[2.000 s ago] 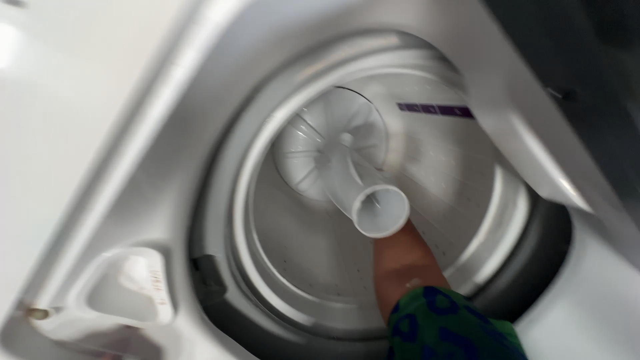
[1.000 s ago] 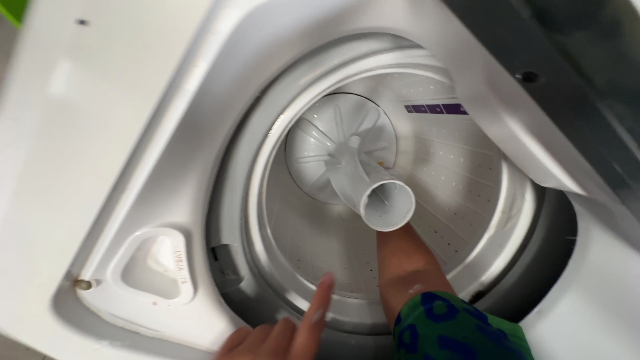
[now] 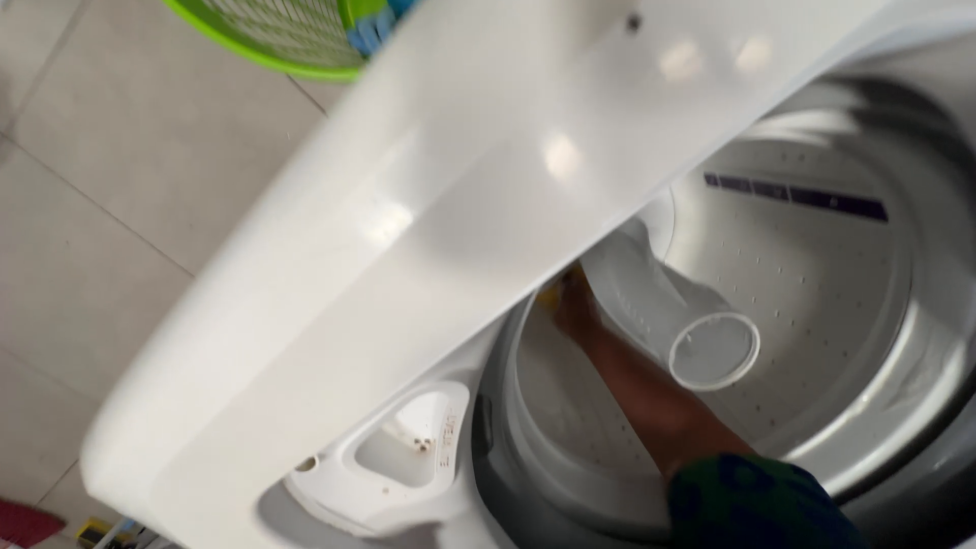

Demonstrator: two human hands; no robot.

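My right hand (image 3: 576, 305) reaches deep into the tub (image 3: 820, 305) of a top-load washing machine, at the left of the white agitator (image 3: 648, 297). A yellow item (image 3: 547, 297) shows at the fingers, seemingly held against the tub's inside; its kind cannot be told. The machine's white top edge hides part of the hand. A green and blue patterned sleeve covers the forearm's upper end. The agitator's hollow round end points toward me. My left hand is out of view.
The washer's broad white top panel (image 3: 366, 267) crosses the view. A dispenser cup (image 3: 404, 442) with dark specks sits beside the tub opening. On the tiled floor (image 3: 122, 175) stand a green basket (image 3: 267, 61) with blue items and, lower left, a red item (image 3: 27, 524).
My left hand, earlier pointing at the tub's near side, has left the view. My right hand, earlier hidden behind the agitator, now shows at its left. The view has swung left.
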